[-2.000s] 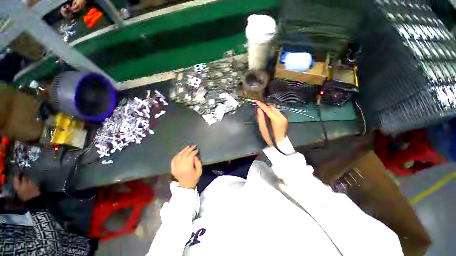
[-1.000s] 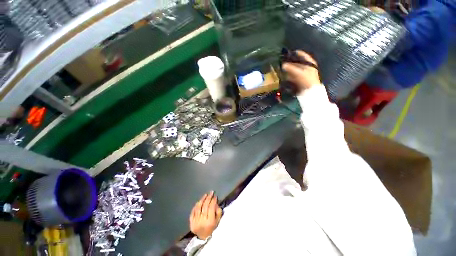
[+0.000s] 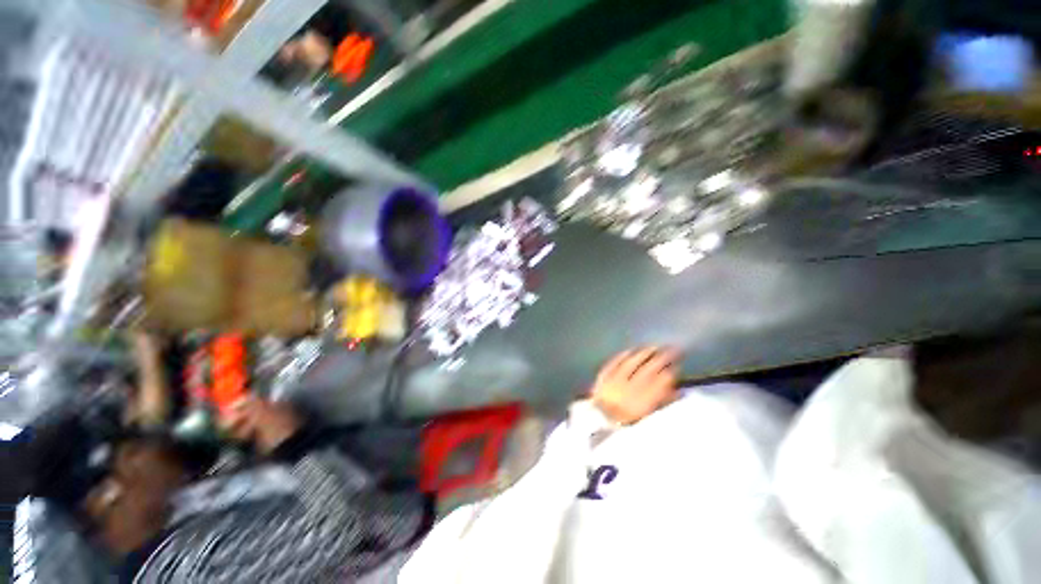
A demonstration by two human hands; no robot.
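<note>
The picture is blurred. My left hand (image 3: 636, 384) rests palm down at the front edge of the dark bench mat (image 3: 594, 291), with no object visible in it. My right hand is not in view; only white sleeve and clothing show at the lower right. A loose pile of small white-silver strip parts (image 3: 485, 280) lies beyond my left hand, to the left. A denser pile of small flat silver and white boards (image 3: 674, 188) lies behind the mat's middle. The soldering iron cannot be made out.
A grey cylinder with a purple rim (image 3: 413, 240) and a yellow block (image 3: 368, 308) stand left of the strips. A brown tape roll (image 3: 839, 120) and pale cup (image 3: 824, 46) stand at back right. A red stool (image 3: 468, 447) and another person (image 3: 285, 519) are left.
The view has swung left, bringing the neighbouring person into sight. My right hand, earlier holding the iron and then at the dark unit at the bench end, has left the picture. My left hand stays at the edge.
</note>
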